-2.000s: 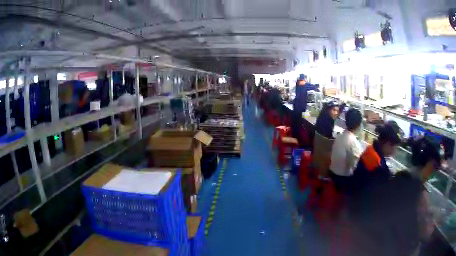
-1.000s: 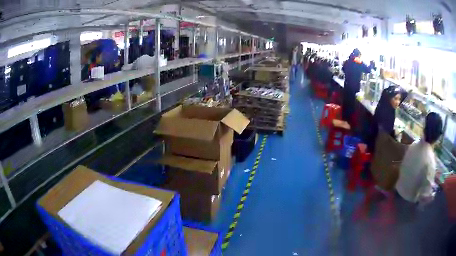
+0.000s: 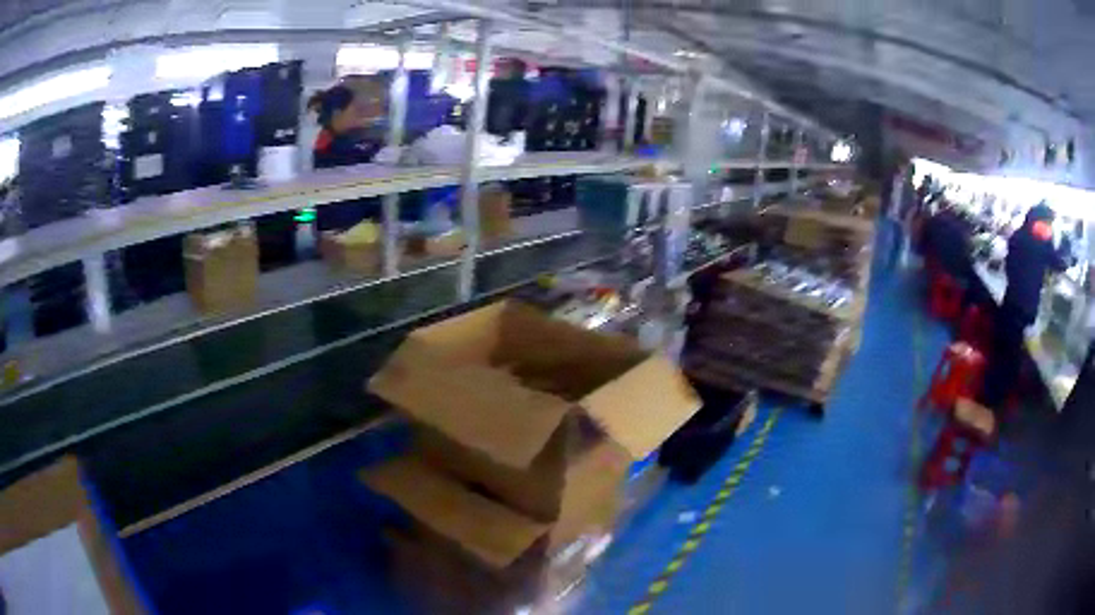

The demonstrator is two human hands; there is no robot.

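Note:
Neither of my hands is in the picture. Nearest in front of me, an open brown carton (image 3: 480,415) with its flaps spread stands on another carton (image 3: 468,577) with a flap folded out. At the lower left corner, a blue crate (image 3: 106,541) is cut off by the edge; cardboard and a white sheet (image 3: 54,577) lie on it. The picture is blurred, and the inside of the open carton is hard to make out.
A long shelved line (image 3: 300,192) with small cartons runs along the left. A stacked pallet (image 3: 781,324) and a black bin (image 3: 708,433) stand beyond the cartons. The blue aisle (image 3: 829,481) has yellow-black tape. Red stools (image 3: 957,375) and a standing person (image 3: 1024,282) are at the right.
The view has moved forward and turned left. The open carton is nearer, the blue crate has slid to the lower left corner, and the seated workers at the right have left the picture.

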